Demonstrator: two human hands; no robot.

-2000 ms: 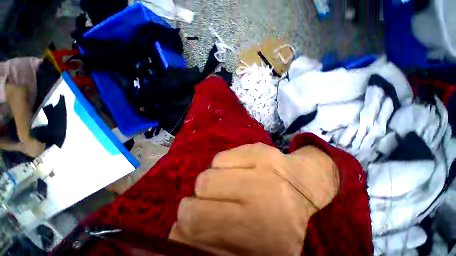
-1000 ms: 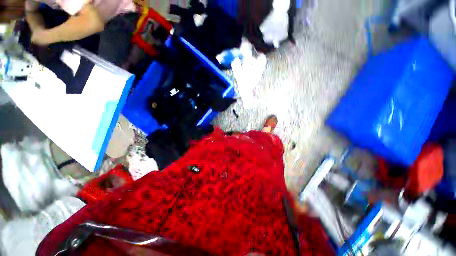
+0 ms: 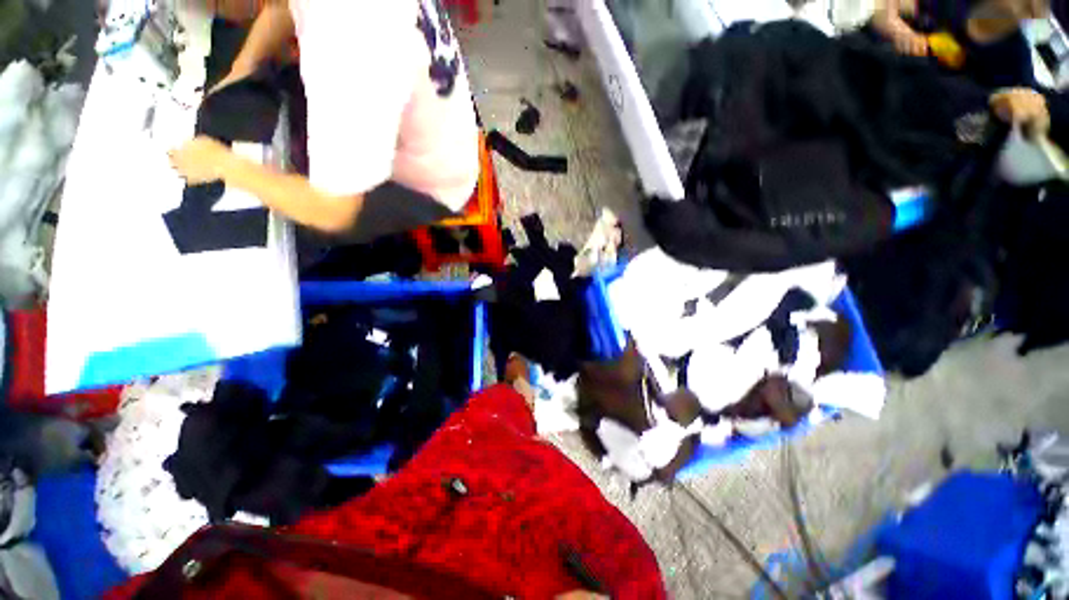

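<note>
My left hand is not in view. A tiny skin-toned sliver at the bottom edge, right of centre, may be my right hand [image 3: 580, 595]; it is cut off and blurred, so its hold cannot be seen. Red clothing [image 3: 498, 504] covers my lap and legs, with a dark strap across it at the lower left. Nearest in front are a blue crate [image 3: 478, 334] of dark cloth pieces [image 3: 352, 363] and a black fabric heap [image 3: 240, 451] beside it.
A person in a pale pink top [image 3: 375, 100] works with black cloth at a white table [image 3: 141, 293]. Another blue crate [image 3: 867, 340] holds white and brown pieces. A large black garment pile [image 3: 797, 141] lies behind it. Cables cross the speckled floor [image 3: 715, 516].
The large hand seen earlier over the red clothing is gone. The view has swung: the worker and white table show more fully, and the crate of white and brown pieces has appeared.
</note>
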